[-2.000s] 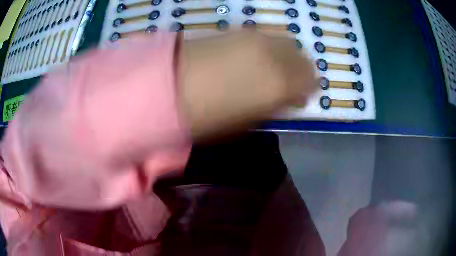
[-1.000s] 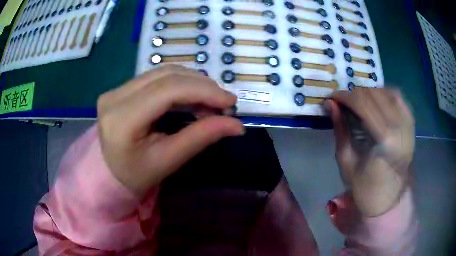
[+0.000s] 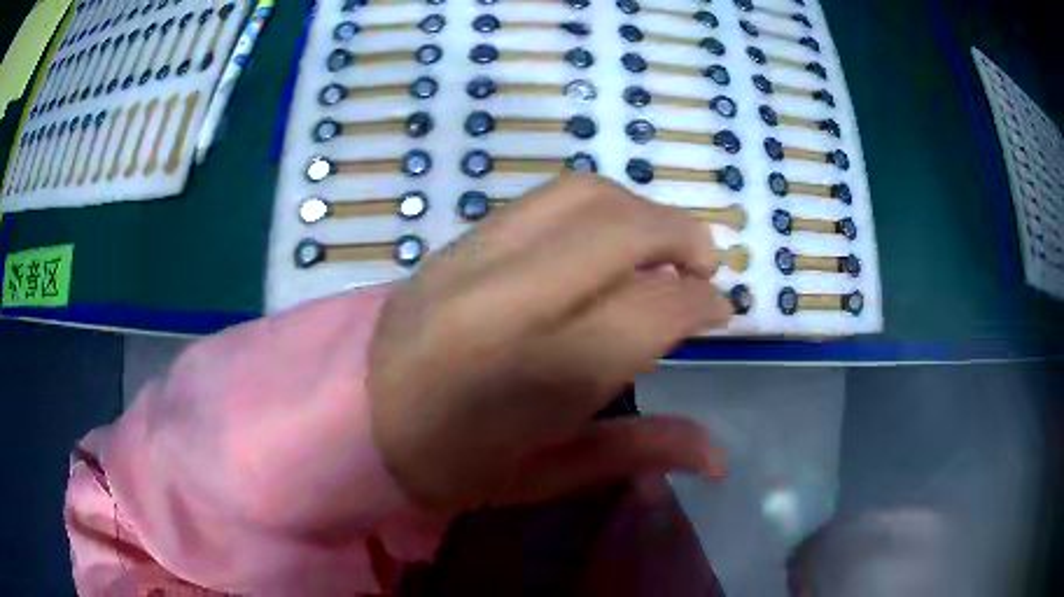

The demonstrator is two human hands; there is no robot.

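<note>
The white foam tray (image 3: 653, 313) lies in front of me, with columns of tan dumbbell-shaped slots and small dark round discs at their ends. My left hand (image 3: 560, 338) is over its near edge, fingers bent. Its fingertips touch or nearly touch a disc (image 3: 739, 300) in the nearest slot of the third column. Whether they grip it is unclear. The two slots behind it have bare tan right ends. A blurred, dim shape at the lower right looks like my right hand (image 3: 875, 554), cut off by the picture edge; whether it holds something is not visible.
A second foam tray (image 3: 99, 187) with some bare tan slots is at the left, beside a patterned pale pen (image 3: 228, 99). A green sign (image 3: 37, 276) is at the left bench edge. Yellow paper (image 3: 26, 47) is upper left. A pale perforated board (image 3: 1027, 175) is far right.
My left hand has moved right, over the tray's near edge. The third column's nearest right end, bare earlier, now shows a disc. My right hand has dropped away to the lower right.
</note>
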